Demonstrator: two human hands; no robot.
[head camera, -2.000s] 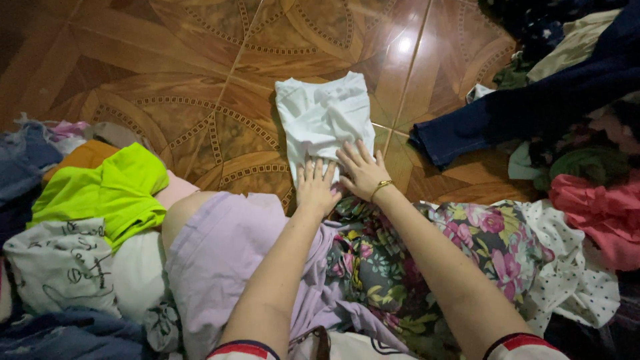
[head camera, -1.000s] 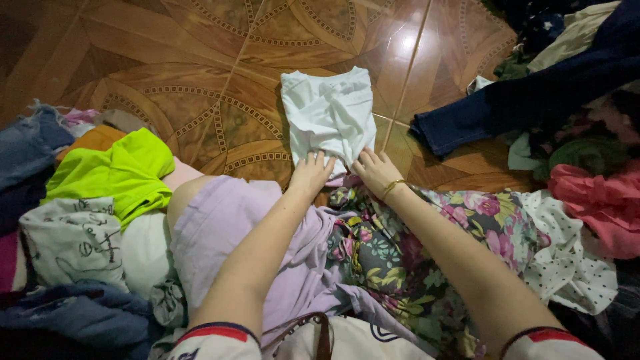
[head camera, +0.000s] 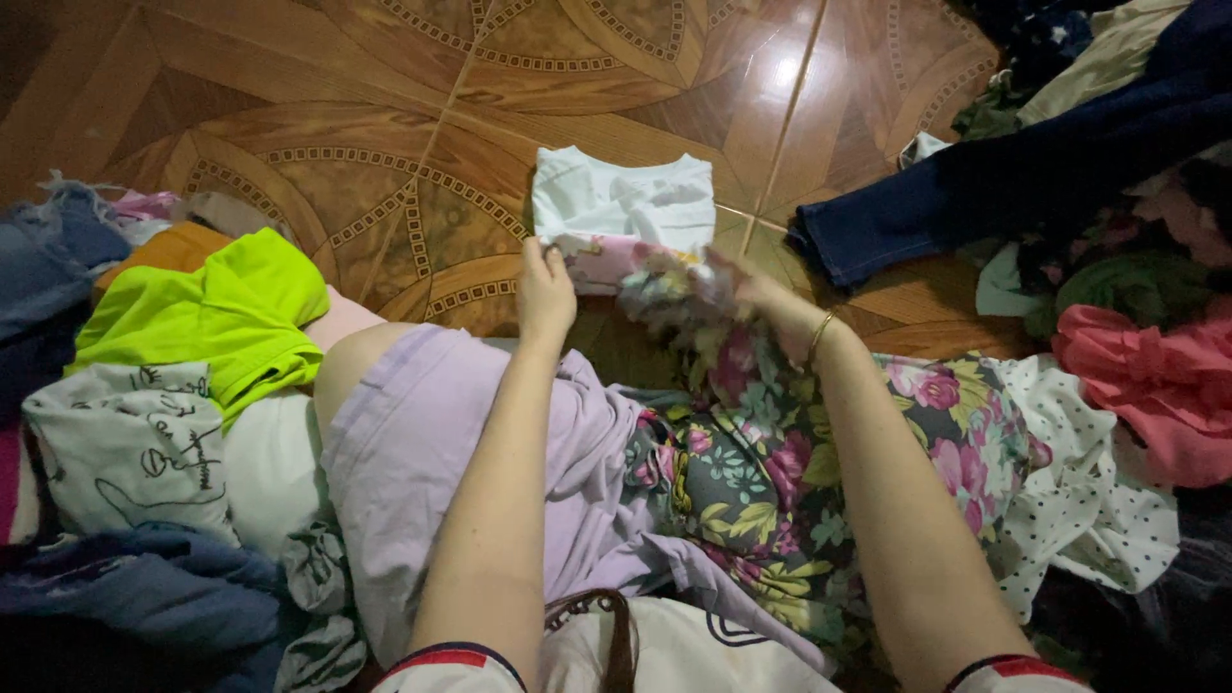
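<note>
A white shirt (head camera: 635, 197) lies on the tiled floor ahead of me, its lower part turned up so that a pink printed side (head camera: 597, 265) shows. My left hand (head camera: 547, 289) grips the left end of this turned-up edge, thumb on top. My right hand (head camera: 765, 298), with a thin gold bracelet at the wrist, is at the right end; it is blurred, and its hold on the cloth cannot be made out. Dark floral fabric (head camera: 751, 472) and lilac fabric (head camera: 423, 433) cover my lap just below the hands.
To the left are a neon green garment (head camera: 212, 308), a white garment with black line print (head camera: 135, 452) and blue denim (head camera: 58, 241). On the right lie navy trousers (head camera: 943, 202), a coral garment (head camera: 1155, 385) and white polka-dot fabric (head camera: 1068, 481). Patterned tile floor (head camera: 318, 115) extends beyond the shirt.
The shirt's lower part has been folded upward, and its pink printed side now shows. Both hands, earlier on the shirt's lower edge, have moved apart to its two sides.
</note>
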